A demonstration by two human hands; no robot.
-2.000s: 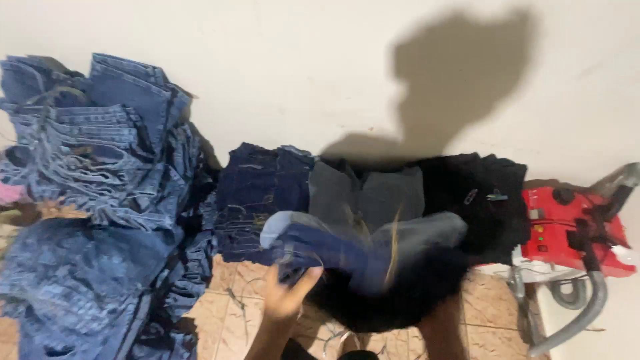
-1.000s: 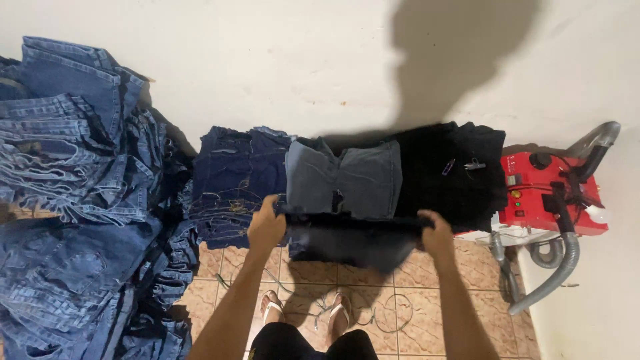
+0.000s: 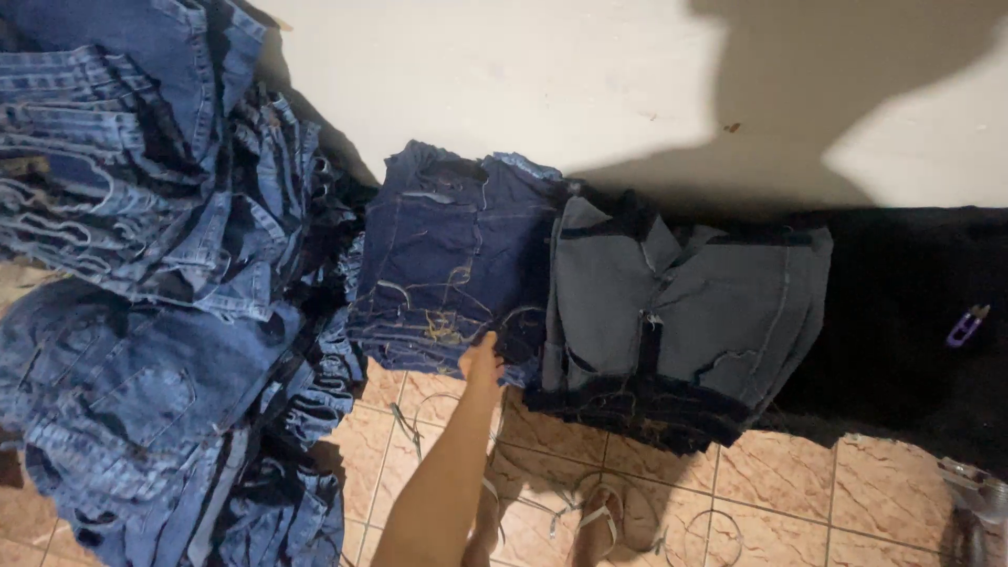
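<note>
My left hand (image 3: 482,361) is at the front edge of a stack of folded dark blue denim garments (image 3: 425,252), its thumb and fingers closed on the edge of the upper cloth. Loose yellowish threads lie on that stack near the hand. Right beside it, a grey garment with a black band (image 3: 709,307) lies spread on the middle stack, the band toward me. Black garments (image 3: 882,331) are stacked further right, with small purple thread snips (image 3: 967,326) on top. My right hand is out of view.
A high heap of blue jeans (image 3: 150,378) fills the left side. A pale wall (image 3: 488,71) stands behind the stacks. Below them are floor tiles (image 3: 772,488), a loose cord or strap and my sandalled feet. Part of a grey hose (image 3: 980,492) shows at lower right.
Both hands held a dark garment in front of the middle stack one second ago. My left hand has moved left to the dark blue stack; my right hand has left the view. The view is closer.
</note>
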